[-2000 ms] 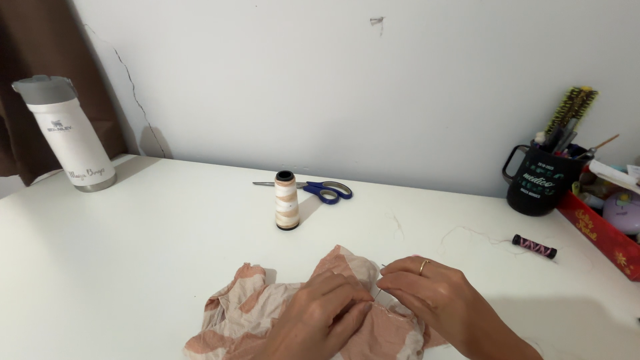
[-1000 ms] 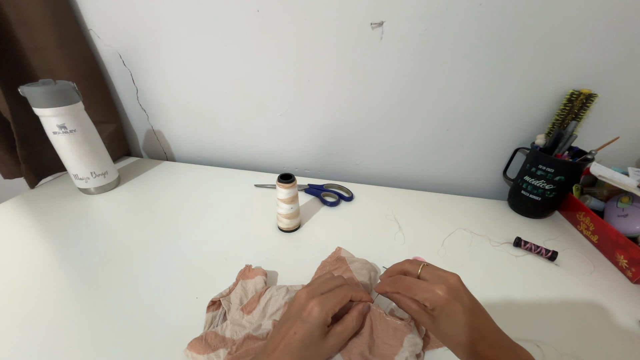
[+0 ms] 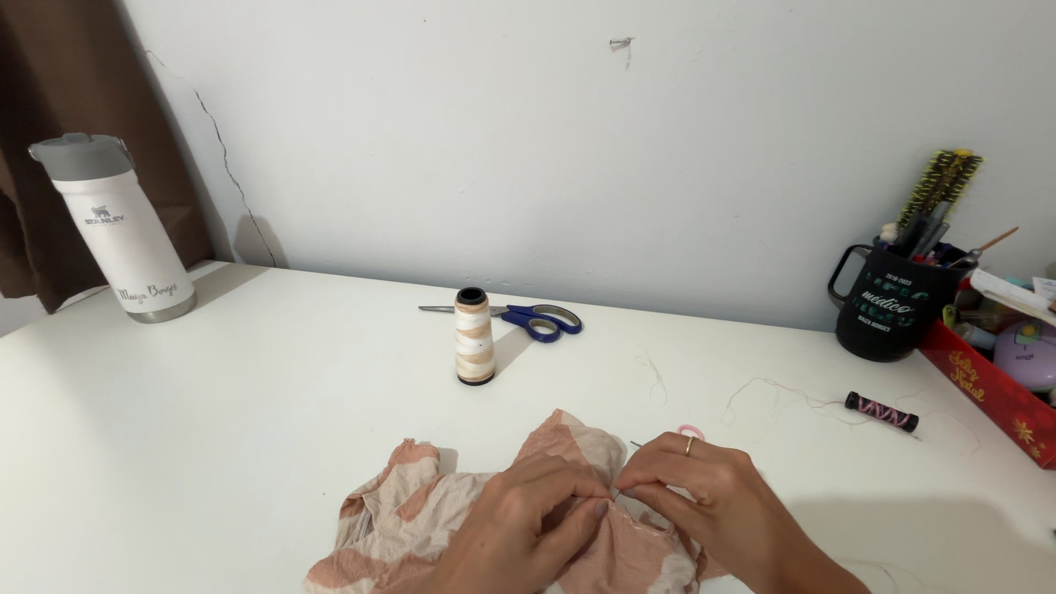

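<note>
A crumpled pink and cream patterned cloth [image 3: 404, 511] lies at the near edge of the white table. My left hand [image 3: 528, 524] pinches its edge between thumb and fingers. Close beside it, my right hand [image 3: 701, 495], with a ring, has its thumb and fingertips together at the same edge, around something thin; a sewing needle seems likely, but it is mostly hidden. A thin metal tip and a pink loop [image 3: 691, 431], perhaps a small scissors' handle, show behind this hand. Pale stitches run along the cloth's edge below the fingertips.
A cone of variegated thread [image 3: 474, 338] stands before blue-handled scissors [image 3: 536, 320]. Loose thread trails from a small dark spool [image 3: 881, 412] at right. Behind it are a black mug of brushes and pens [image 3: 883, 305] and a red box [image 3: 982, 388]. A white Stanley bottle [image 3: 132, 239] stands left.
</note>
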